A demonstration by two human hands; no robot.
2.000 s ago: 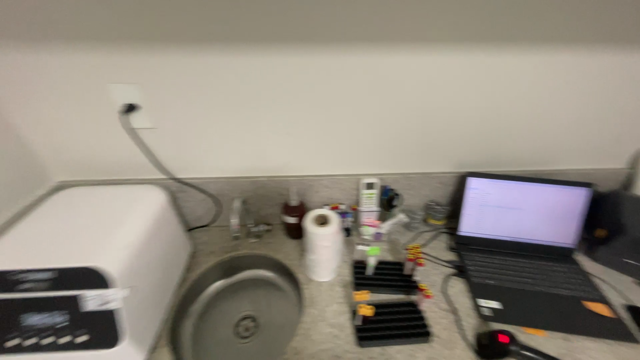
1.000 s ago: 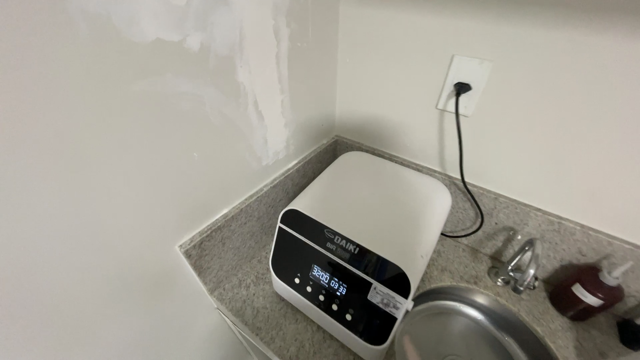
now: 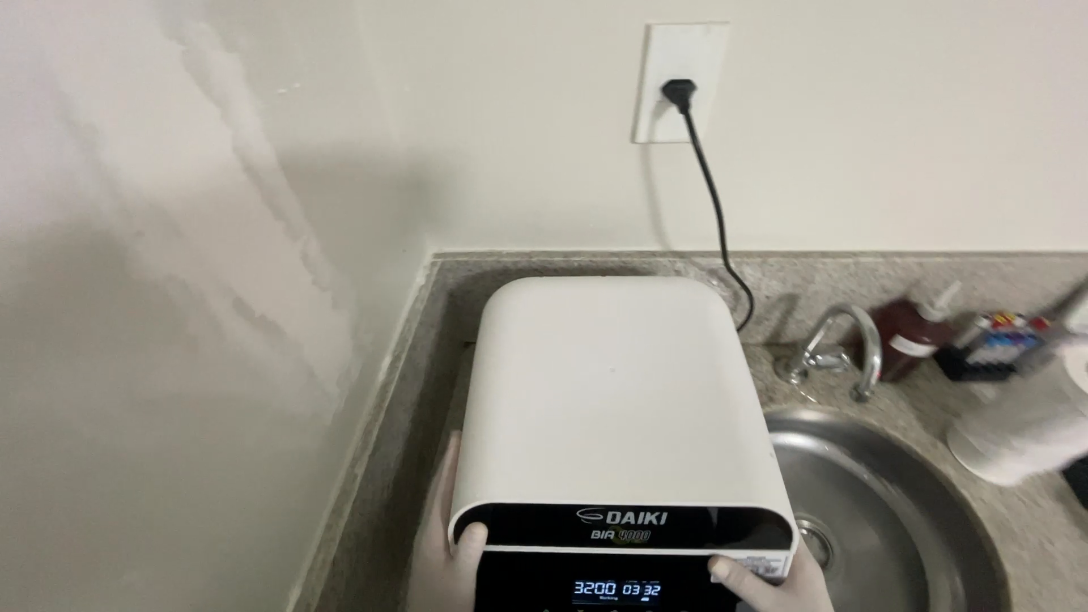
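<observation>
A white Daiki benchtop centrifuge (image 3: 616,391) with a black front panel and a lit display (image 3: 616,591) stands on the stone counter near the corner. My left hand (image 3: 446,544) lies against its left side, with the thumb on the lower front edge of the lid. On the right front corner rests my right hand (image 3: 778,582), its thumb by a small label that bears writing. Both hands look gloved and hold the machine between them; their lower parts are out of view.
A black power cord (image 3: 714,195) runs to the wall outlet (image 3: 680,51). Right of the machine are a round steel sink (image 3: 994,544), a chrome faucet (image 3: 867,340), a dark red bottle (image 3: 909,336), a paper roll (image 3: 1020,425) and a small rack (image 3: 977,361).
Both hands have come into view and now grip the centrifuge's sides. The view has swung left from the laptop and racks, then moved closer to the machine.
</observation>
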